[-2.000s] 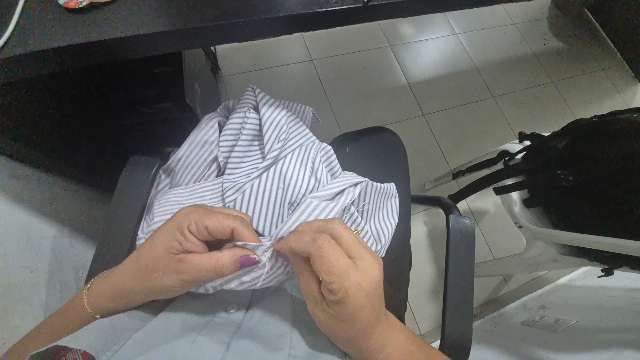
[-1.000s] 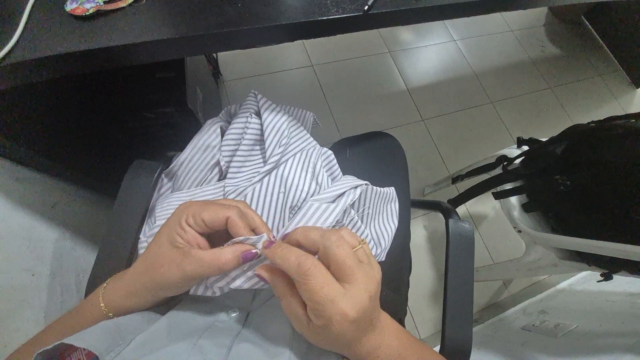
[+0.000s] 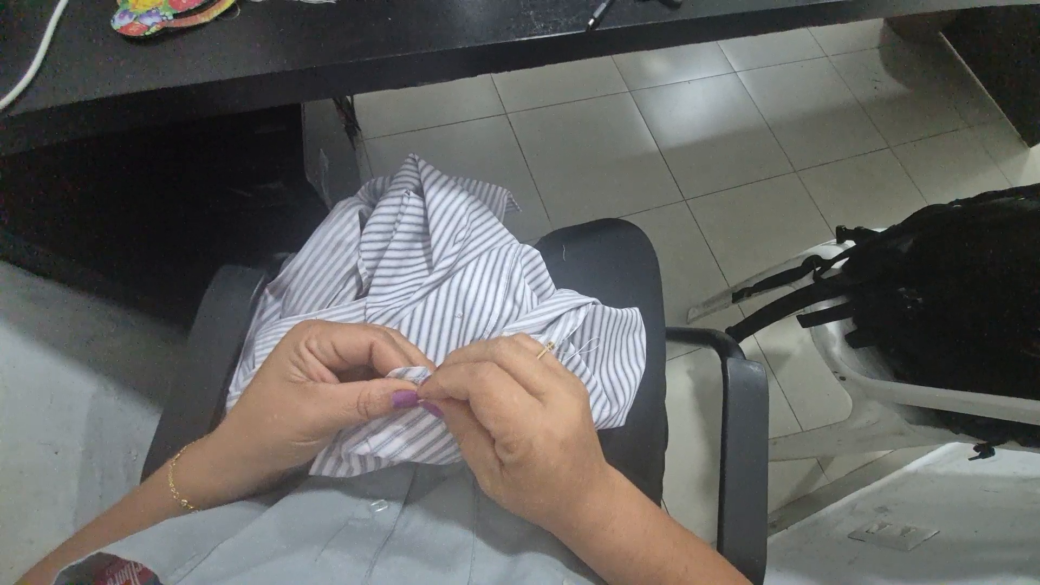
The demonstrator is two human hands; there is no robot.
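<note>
A white fabric garment with dark stripes (image 3: 455,268) lies bunched over my lap and the black chair seat. My left hand (image 3: 325,390) pinches a small fold of it between thumb and forefinger. Fingertips of my right hand (image 3: 520,414) meet the left ones at that same fold, and whatever they grip there is hidden. Loose thread (image 3: 583,348) shows over the cloth beside the ring on my right hand. A small button (image 3: 379,505) sits on the pale shirt I wear.
A black desk (image 3: 455,36) runs across the top, bearing a white cable (image 3: 36,61), a colourful patterned item (image 3: 166,15) and a dark pen-like object (image 3: 600,15). The chair's armrest (image 3: 743,455) stands at my right. Beyond it, a black backpack (image 3: 967,292) rests on a white plastic chair (image 3: 837,357).
Both hands stay together at the fold throughout. My fingertips have shifted slightly over it, and less of the pinched cloth shows between them than a second ago.
</note>
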